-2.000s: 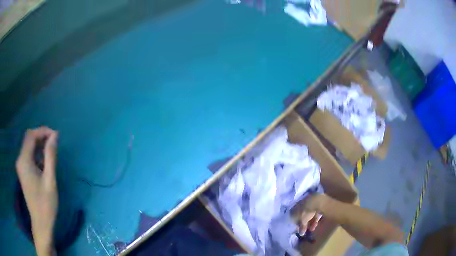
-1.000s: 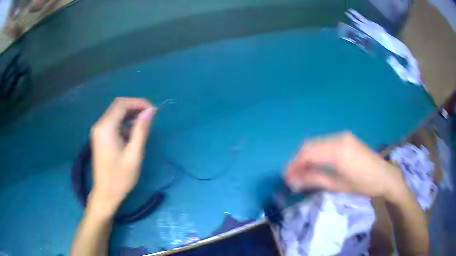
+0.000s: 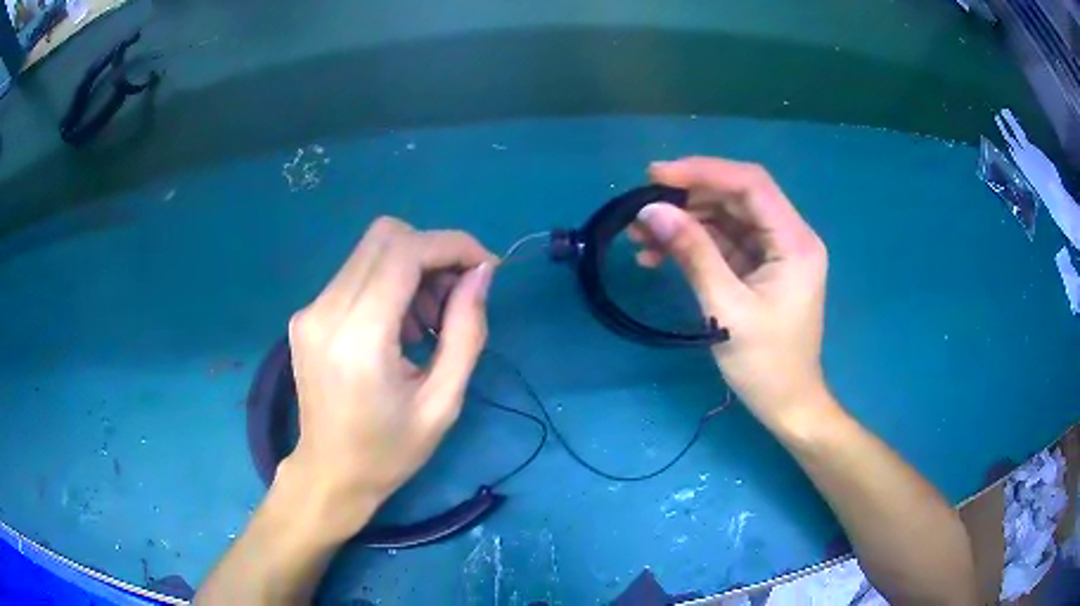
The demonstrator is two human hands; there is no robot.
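Observation:
My right hand (image 3: 758,278) holds a glossy black C-shaped yoke (image 3: 602,296) between thumb and fingers, its opening to the right and its short stub (image 3: 565,245) pointing left. My left hand (image 3: 385,343) pinches the thin wire (image 3: 521,246) between thumb and forefinger; the wire's end reaches the stub. A black padded headband (image 3: 270,408) lies on the mat below my left hand, partly hidden by that hand and wrist. Thin dark cable (image 3: 616,477) trails in loops from the headband's end across the mat.
The worn green-blue mat (image 3: 616,545) covers the bench. Dark curved parts (image 3: 104,89) lie at the far left. A small clear bag (image 3: 1007,187) and white paper (image 3: 1042,178) lie at the right. A blue bin edge (image 3: 47,580) shows at lower left, and a carton with crumpled paper (image 3: 1033,521) at lower right.
My right hand has come up from the paper-filled carton and now holds the yoke over the mat. My left hand has moved right and meets the yoke's stub with the wire. The view has swung left.

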